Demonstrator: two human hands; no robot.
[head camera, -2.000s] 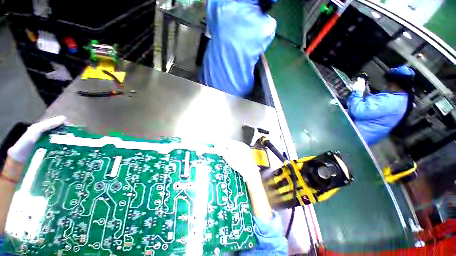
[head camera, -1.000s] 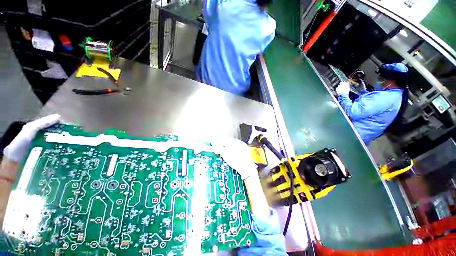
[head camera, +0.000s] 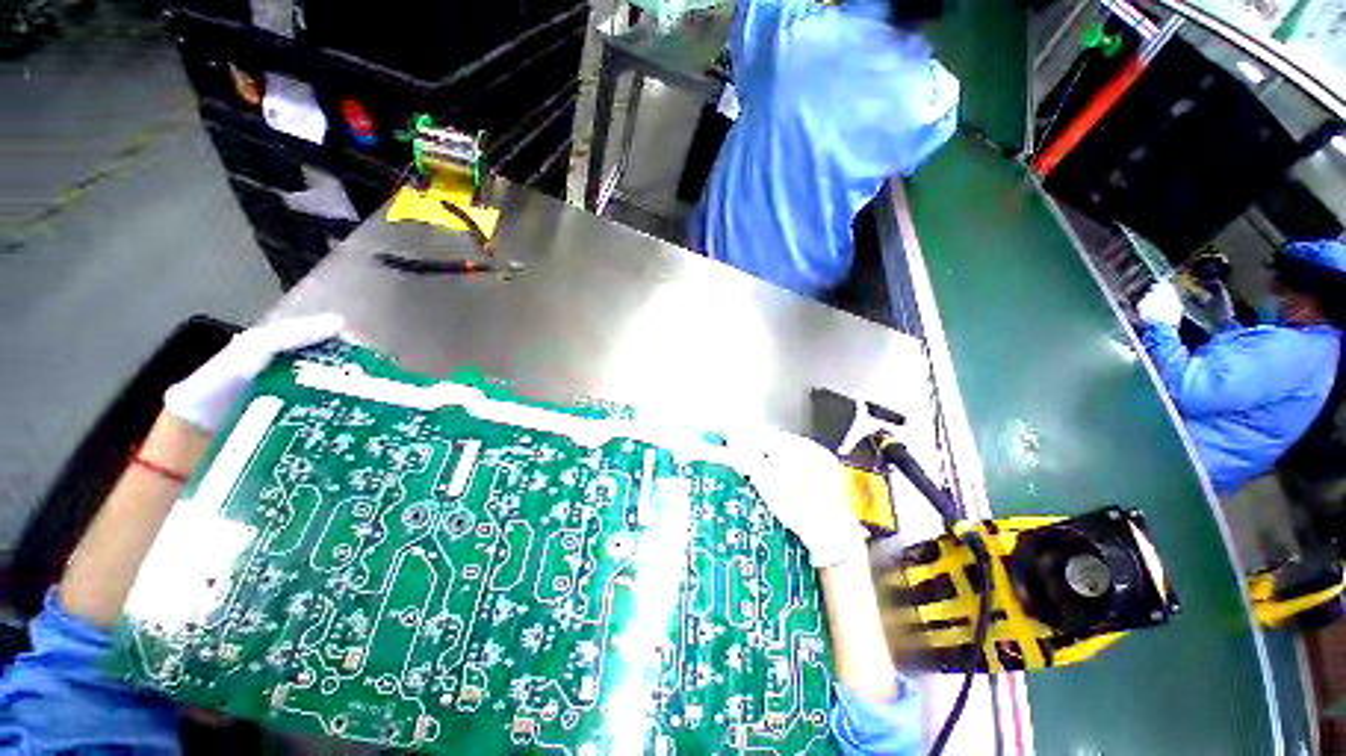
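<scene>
A large green circuit board (head camera: 502, 576) with white printed lines and a white strip along its far edge fills the lower middle of the view. Its near edge is partly cut off by the frame. My left hand (head camera: 254, 369), in a thin white glove, grips its far left corner. My right hand (head camera: 797, 488), also white-gloved, grips its far right corner. Bright glare lies on the board's left side and right of its middle.
Steel table (head camera: 576, 288) holds a solder reel (head camera: 449, 160) on a yellow base, cutters (head camera: 436, 266) and a soldering iron stand (head camera: 871, 499). A fume extractor (head camera: 1085, 579) stands at the green conveyor (head camera: 1033, 355). Two people in blue smocks work beyond. Black totes (head camera: 384, 59) stand far left.
The whole view has shifted, so board, hands and table now appear further right. More of my left forearm and the floor at left show. Both hands still hold the board.
</scene>
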